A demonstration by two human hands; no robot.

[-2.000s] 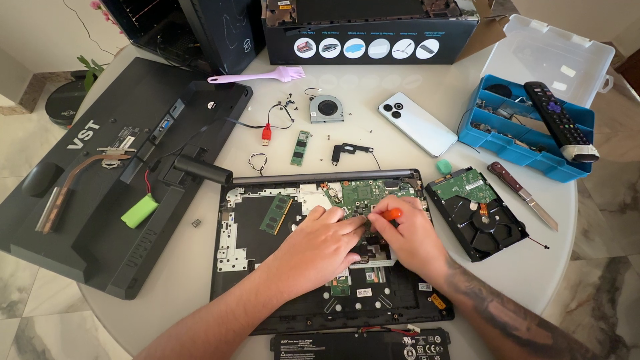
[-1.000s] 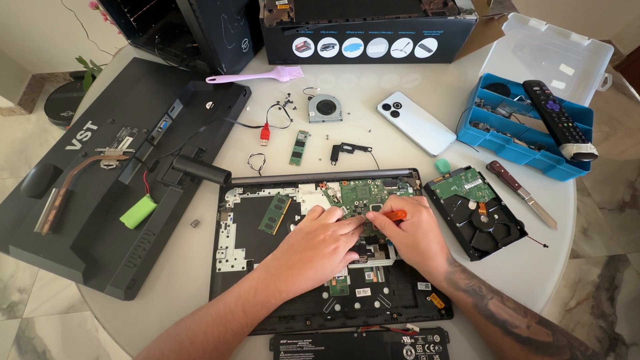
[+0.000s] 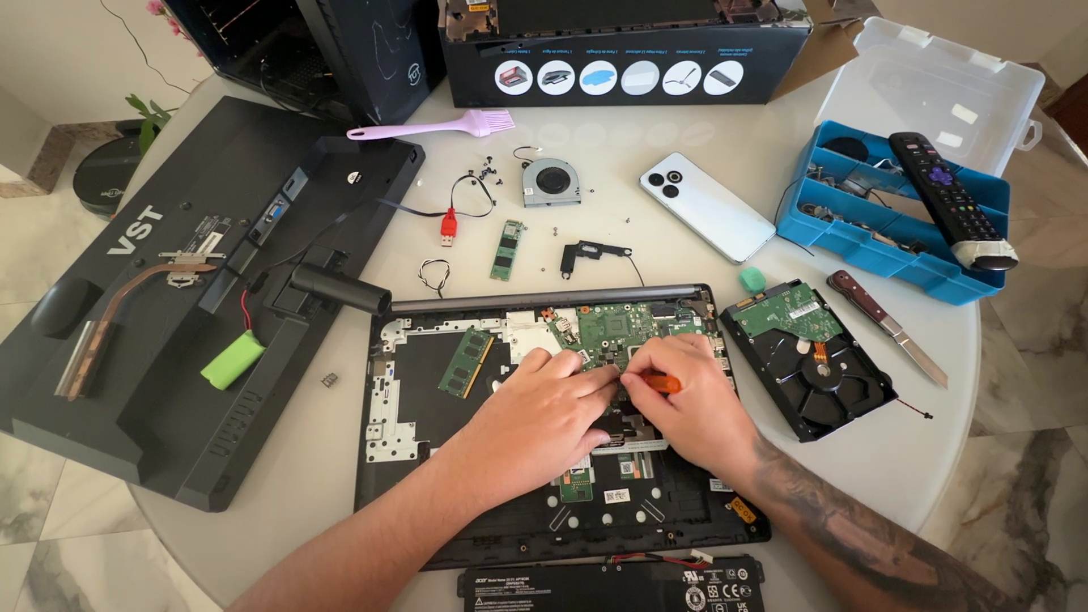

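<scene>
An opened laptop base (image 3: 425, 510) lies in front of me, its green motherboard (image 3: 616, 327) exposed at the upper right. My right hand (image 3: 693, 399) grips an orange-handled tool (image 3: 663, 382), probably a screwdriver, over the board; its tip is hidden. Beside it, my left hand (image 3: 544, 416) rests on the board with fingers extended, fingertips close to the right hand's; whether it pins a small part cannot be told. A RAM module (image 3: 466, 364) lies on the base's left half. Below the base is a laptop battery (image 3: 612, 586) with red and black wires.
Behind the base lie a cooling fan (image 3: 551, 182), an SSD stick (image 3: 507, 250), a small speaker (image 3: 595, 252), loose screws and a smartphone (image 3: 707, 206). To the right are a hard drive (image 3: 807, 361), a knife (image 3: 886, 327) and a blue organizer (image 3: 892, 229). A monitor (image 3: 170, 357) lies left.
The right hand and the orange handle have shifted and turned slightly over the motherboard. My left hand has stayed in nearly the same place.
</scene>
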